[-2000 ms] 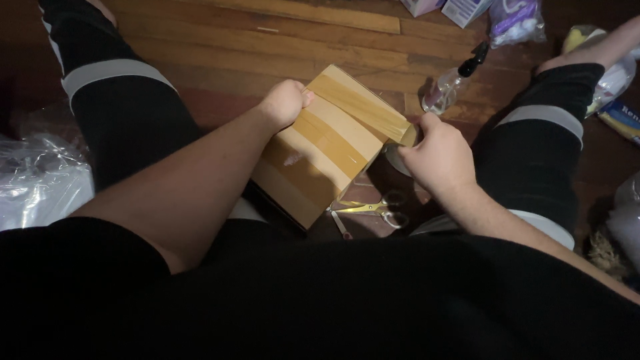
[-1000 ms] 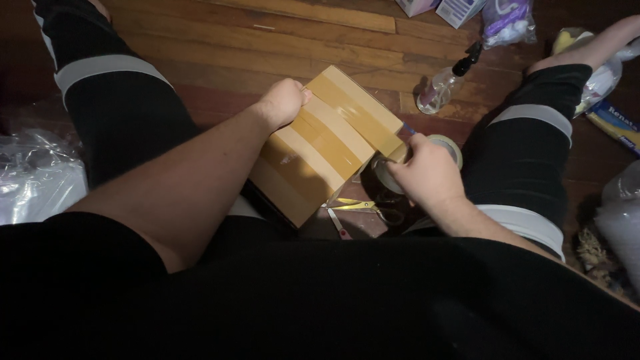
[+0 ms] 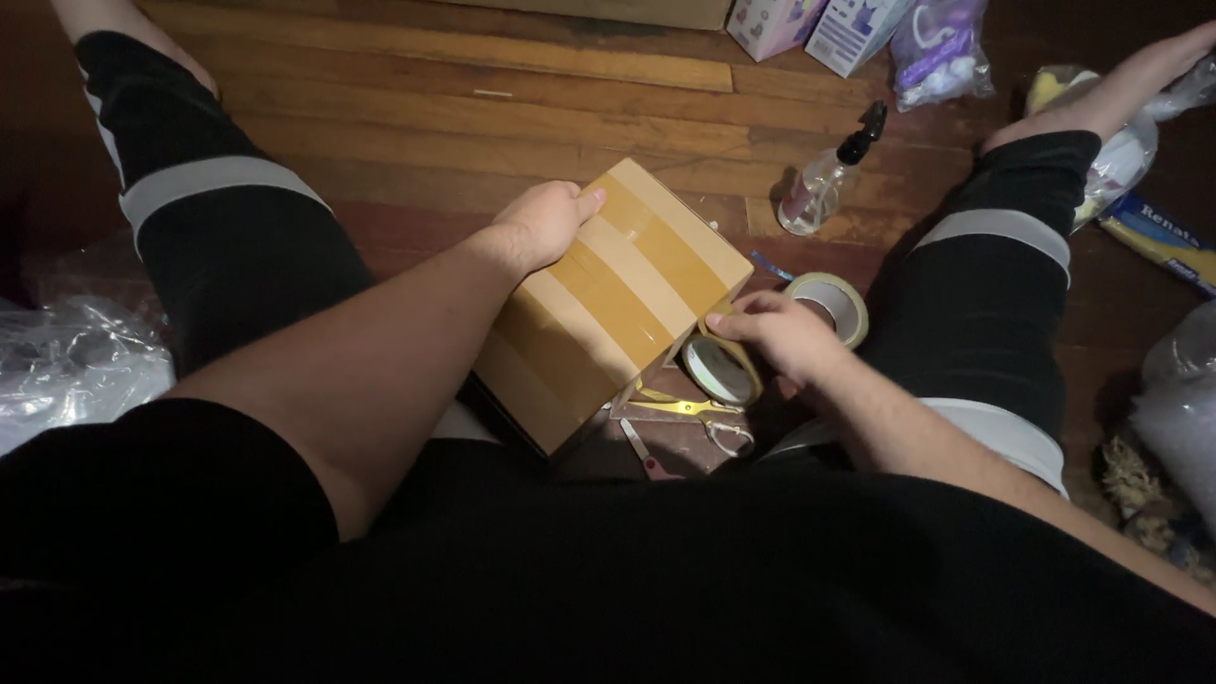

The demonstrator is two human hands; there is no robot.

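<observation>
A cardboard box (image 3: 608, 285) with several bands of brown packing tape is tilted between the legs. My left hand (image 3: 546, 223) grips its upper left edge, thumb on the top face. At the box's right side, my right hand (image 3: 784, 332) holds a roll of packing tape (image 3: 724, 369) near the lower right edge; whether its strip is stuck to the box I cannot tell. Behind that hand a second, wider tape roll (image 3: 836, 306) lies on the floor. Gold-coloured scissors (image 3: 689, 408) lie below the held roll, beside another pair of scissors with a red handle (image 3: 655, 467), partly hidden.
A clear spray bottle (image 3: 817, 190) with a black nozzle stands on the wooden floor. Printed cartons (image 3: 855, 33) and a plastic bag with purple things (image 3: 940, 52) are at the top right. Clear plastic wrapping (image 3: 81, 366) lies at the left; a yellow-and-blue packet (image 3: 1164, 242) is at the right.
My right hand has moved down from the box's right corner along its side, and the tape roll in it has come into view. My left hand keeps its hold on the box.
</observation>
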